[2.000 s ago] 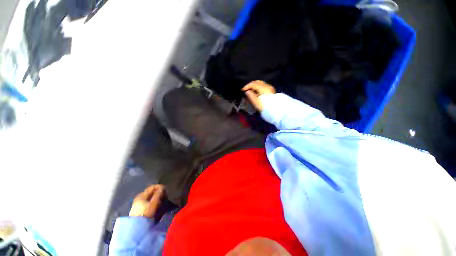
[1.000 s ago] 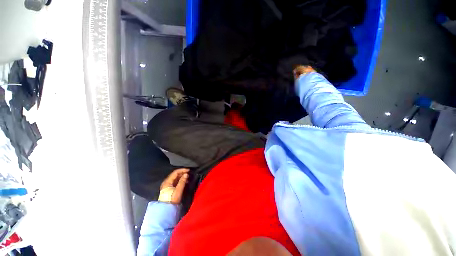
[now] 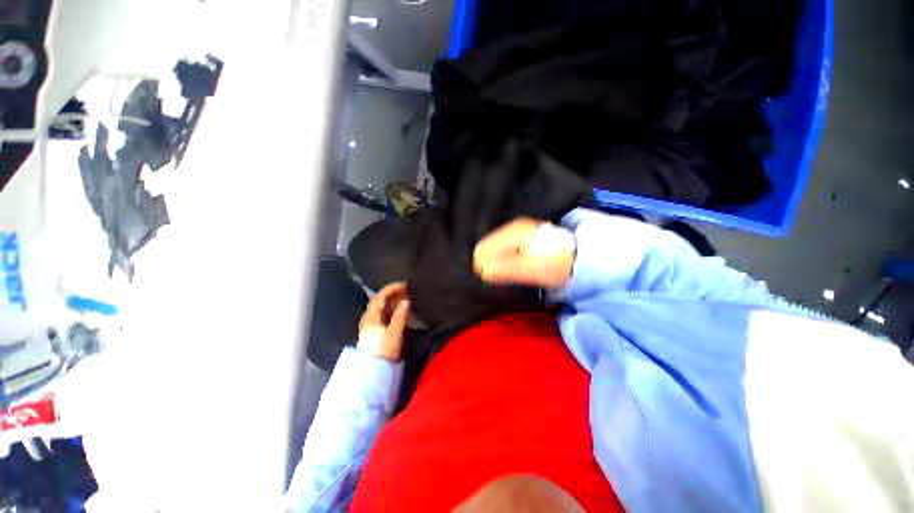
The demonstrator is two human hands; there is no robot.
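Note:
A black garment (image 3: 496, 185) stretches from the blue bin across my lap, its upper end running into the dark pile. My right hand (image 3: 526, 255) is closed on its near part, just above my red top; the hand is slightly blurred and the cloth inside it is hidden. My left hand (image 3: 386, 319) is at the garment's left side, near the table edge, with fingers loosely bent and a gap between thumb and fingers. I see nothing held in it.
The blue bin (image 3: 810, 140) of black garments stands at the upper right. The white table (image 3: 231, 301) fills the left, with dark pieces (image 3: 130, 170) scattered on it. The lettered machine (image 3: 12, 271) is at the far left. A table leg and a shoe (image 3: 406, 198) show below the table.
My right hand has come back from the bin towards my lap, drawing black cloth along. My left hand has risen slightly towards the cloth. The view has shifted, showing more of the table and machine.

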